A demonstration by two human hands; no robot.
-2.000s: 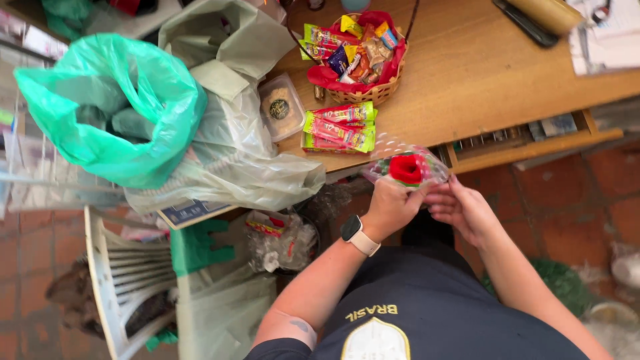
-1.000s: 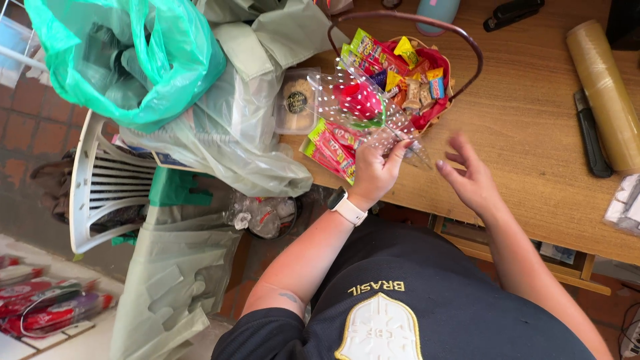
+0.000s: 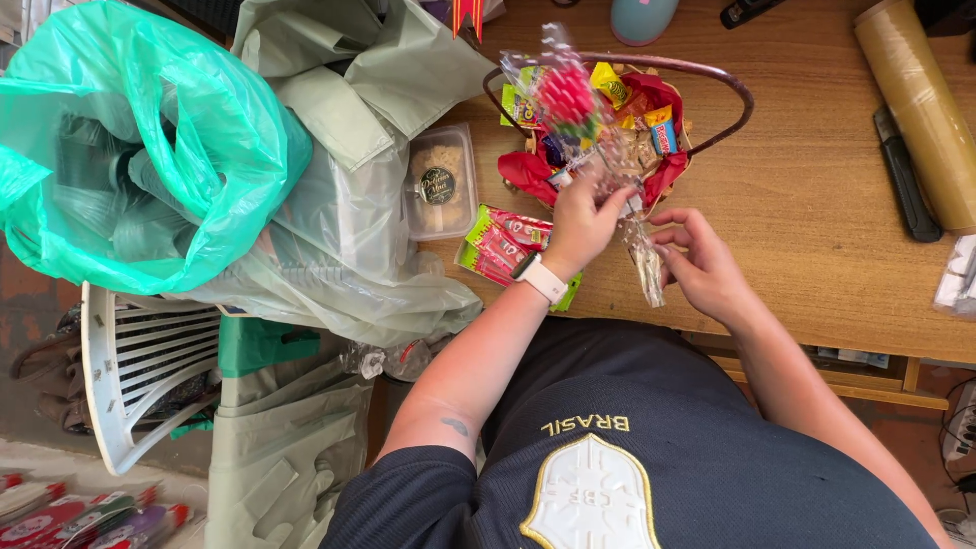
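My left hand holds the stem of a red artificial rose wrapped in clear dotted cellophane, over the wicker basket. The wrapper's gathered lower end hangs down beside my right hand, whose fingers are curled at its edge; whether they grip it I cannot tell. Behind the rose, the wicker basket has a dark arched handle, a red lining and assorted wrapped sweets. Red and green candy packets lie on the wooden desk near my left wrist, beside a clear lidded tub of crumbly food.
At the left are a green plastic bag with dark contents, grey plastic bags and a white plastic chair. A brown tape-like roll and a black utility knife lie at the right. A blue bottle stands behind the basket.
The wrapped rose has moved from the desk's front edge to over the basket, held by my left hand. My right hand, apart from the wrapper one second ago, is now beside its lower end.
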